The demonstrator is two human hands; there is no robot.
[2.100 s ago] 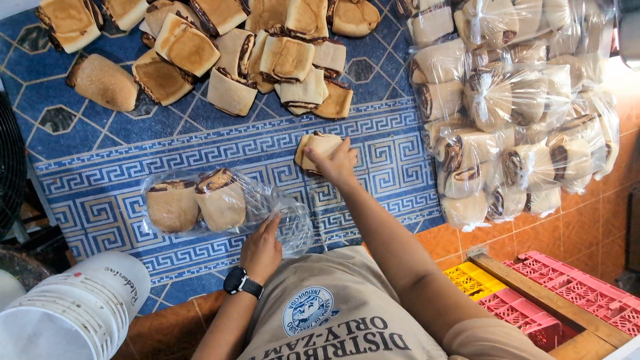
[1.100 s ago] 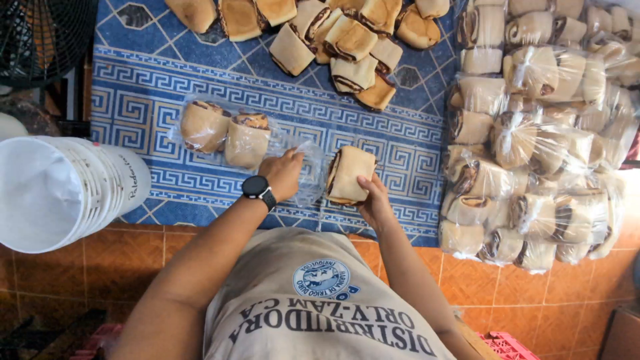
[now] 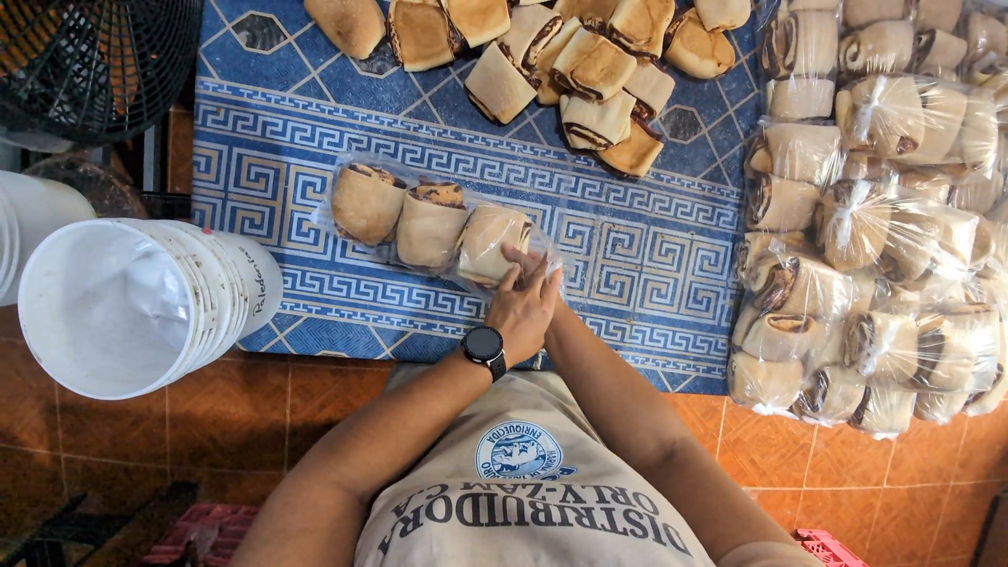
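Three filled bread rolls lie in a row inside a clear plastic bag [image 3: 386, 256] on the blue patterned tablecloth [image 3: 630, 244]. The rightmost roll [image 3: 492, 244] is at the bag's mouth end. My left hand [image 3: 526, 311], with a black watch on its wrist, lies over the bag's right end beside that roll. Behind and partly under it, my right hand [image 3: 539, 268] reaches into or against the bag's mouth, fingers touching the roll; much of it is hidden. Loose filled rolls [image 3: 594, 63] are piled at the table's far side.
Bagged rolls [image 3: 858, 213] are stacked along the table's right side. Nested white plastic buckets [image 3: 110, 307] stand at the left, with a black fan [image 3: 94, 63] behind them. Orange floor tiles [image 3: 827, 465] and a red plastic crate [image 3: 205, 535] show below the table edge.
The roll that my right hand held beside the bag a second ago is now in the bag, next to the other two. My hands have come together at the bag's right end.
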